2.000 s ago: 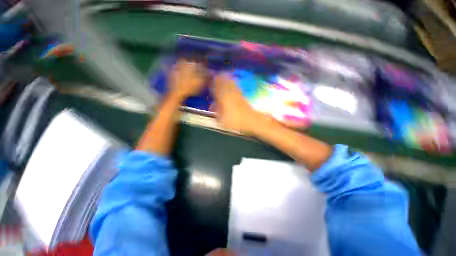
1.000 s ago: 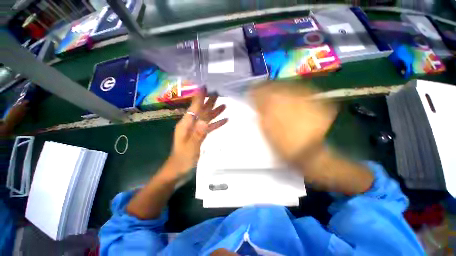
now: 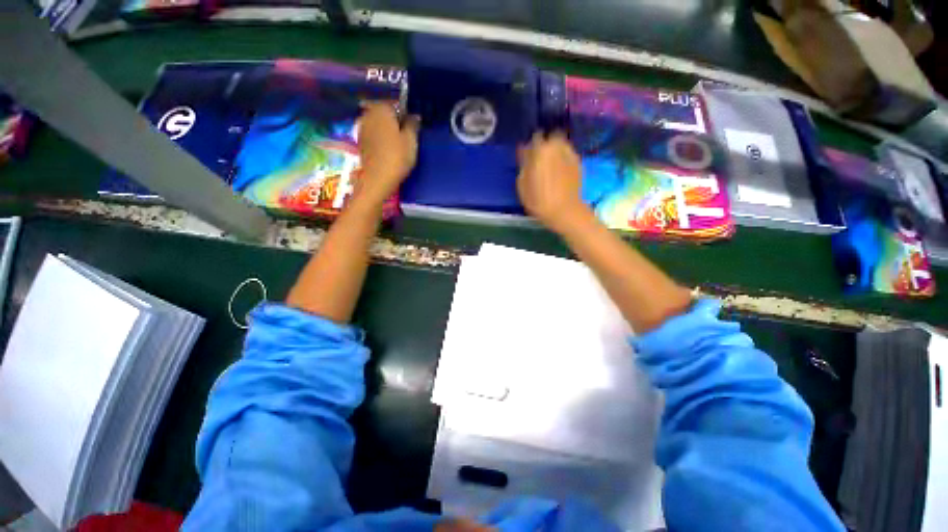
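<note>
A navy flap [image 3: 468,123] with a white round logo lies over a box in the row, straight in front of me. My left hand [image 3: 388,145] is at its left edge, and my right hand [image 3: 550,175] is at its right edge near the narrow hinged strip. Both hands' fingertips are partly hidden, so I cannot tell whether they grip it. Printed lids with rainbow swirls lie on each side, one at the left [image 3: 307,135] and one at the right [image 3: 650,156]. White slotted sheets [image 3: 541,353] lie in a loose pile on the bench below my hands.
A slanting grey post [image 3: 125,130] crosses the left side. Stacked white sheets [image 3: 68,353] stand at left, another stack [image 3: 892,426] at right. A thin loop [image 3: 247,301] lies on the bench. A grey tray [image 3: 764,156] holds a small white card. A chipped rail [image 3: 416,253] edges the belt.
My hands have moved from above the white sheets forward to the box row. A navy flap now covers the box in front, where a grey tray with a white card showed.
</note>
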